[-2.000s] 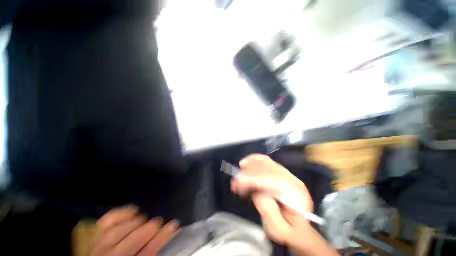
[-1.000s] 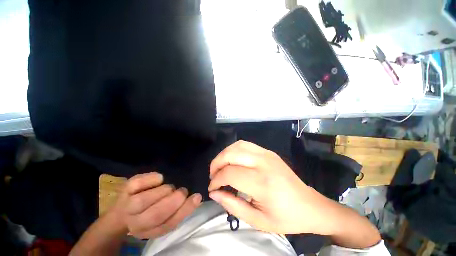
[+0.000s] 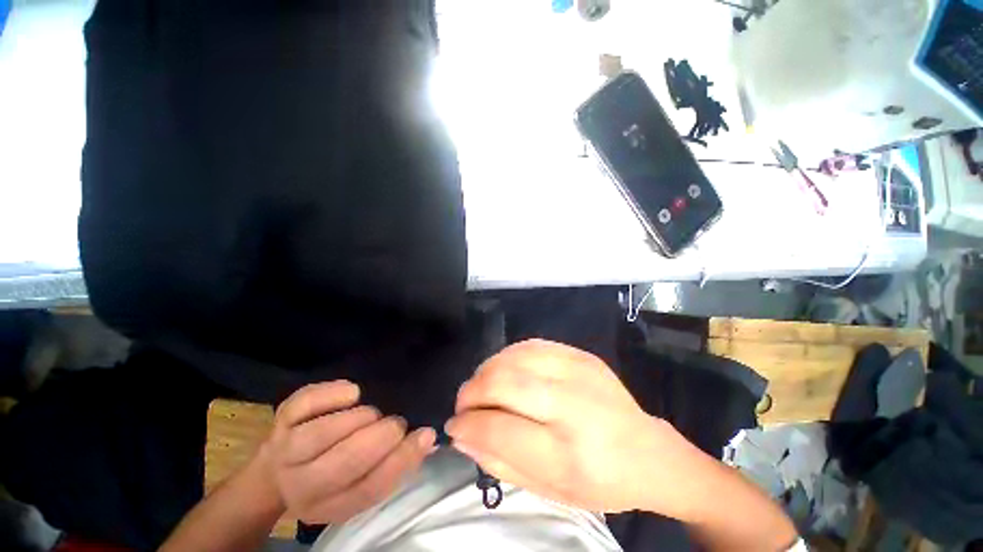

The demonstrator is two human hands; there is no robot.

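A black garment [image 3: 275, 183] lies over the white table and hangs over its front edge to my lap. My left hand [image 3: 343, 453] pinches the garment's near edge between thumb and fingers. My right hand [image 3: 550, 421] pinches the same edge just beside it, fingertips almost touching the left ones. A small black cord loop [image 3: 490, 493] sticks out below my right hand, over the light cloth on my body. The pinched spot is mostly hidden by my fingers.
A smartphone [image 3: 649, 162] lies on the white table [image 3: 528, 216], with a heap of black loops [image 3: 695, 99] and pink-handled snips [image 3: 800, 175] right of it. The white machine [image 3: 841, 70] is at the upper right. Wooden benches [image 3: 819, 356] and dark cloth lie below the table.
From two seconds to one second ago, the pale stick left my right hand and that hand took the garment edge. Since then the fingertips have come closer together and the view has shifted slightly.
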